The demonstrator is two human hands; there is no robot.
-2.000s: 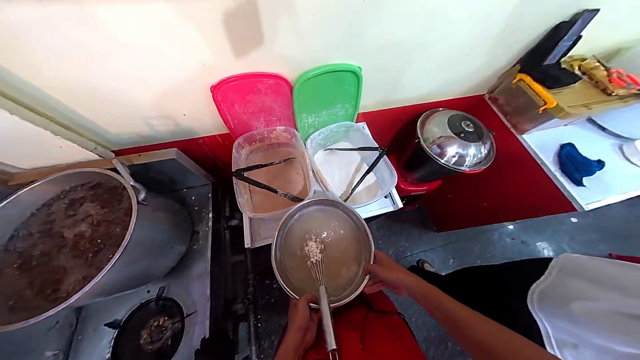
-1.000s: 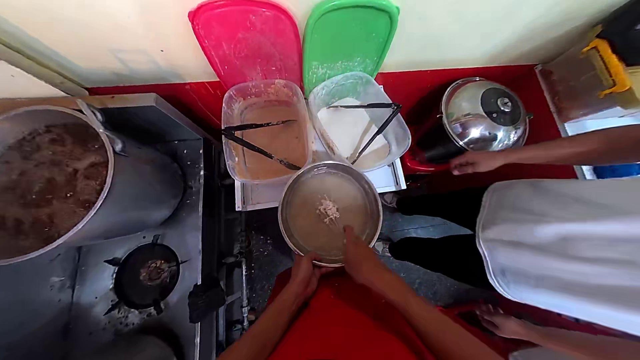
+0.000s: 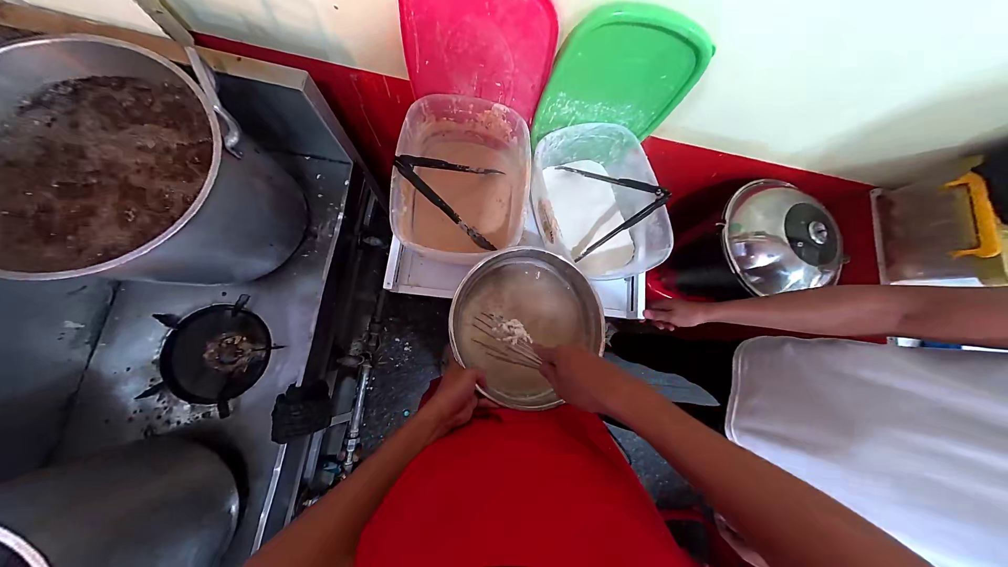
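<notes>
A round metal bowl (image 3: 579,303) of thin pale batter is held close against my red clothing. My left hand (image 3: 459,394) grips its lower left rim. In my right hand (image 3: 568,376) is a wire whisk (image 3: 508,346), its wires in the batter beside a clump of pale, wet flour-like matter. Just beyond the bowl stand two clear plastic tubs: the left tub (image 3: 461,246) contains brownish powder, the right tub (image 3: 657,236) white powder. Black tongs lie across each, the left tongs (image 3: 441,197) and the right tongs (image 3: 630,224).
At left a large metal pot (image 3: 260,213) of bubbling brown liquid stands on the stove beside a burner (image 3: 216,354). Pink (image 3: 480,47) and green (image 3: 630,67) lids lean on the wall. A lidded steel pot (image 3: 776,244) and a co-worker's hand (image 3: 673,313) are at right.
The whisk was upright in the bowl two seconds ago; now my right hand holds it low in the batter. The co-worker's hand has moved from beside the lidded pot to the tubs' stand.
</notes>
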